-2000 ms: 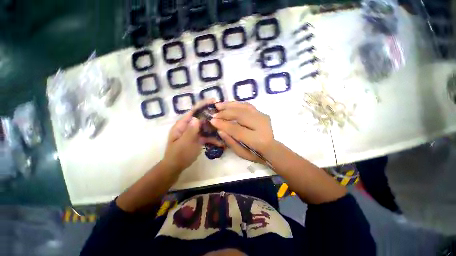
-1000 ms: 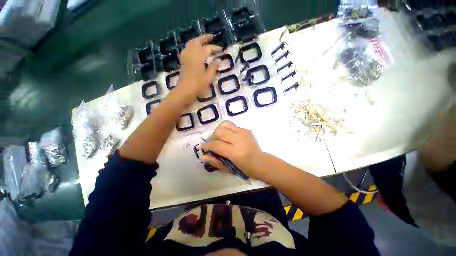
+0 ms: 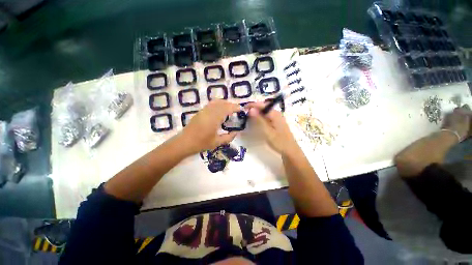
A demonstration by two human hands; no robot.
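Observation:
My left hand (image 3: 211,124) holds a black square frame (image 3: 234,121) by its left side, above the white bench top. My right hand (image 3: 271,124) is at the frame's right side, with a slim dark tool (image 3: 273,104) in its fingers, its dark end pointing up and right. The fingertips of both hands are close together at the frame's upper edge. A dark tangled pile of small parts (image 3: 220,157) lies below the hands. Black frames (image 3: 158,81) stand in rows in a clear blister tray (image 3: 139,72) beyond the hands. The hands hide part of the nearest row.
Short black pieces (image 3: 295,83) lie in a column right of the tray. A pale scattered heap (image 3: 315,132) lies nearer. Clear bags sit at left (image 3: 77,121) and right (image 3: 355,90). Another person's forearm (image 3: 425,150) reaches in at far right, near a greyish pile (image 3: 431,108) and a dark filled tray (image 3: 422,46).
My left hand has come back from the tray's far rows and now holds a frame near my right hand. My right hand has moved up and right, off the dark pile. The view has shifted.

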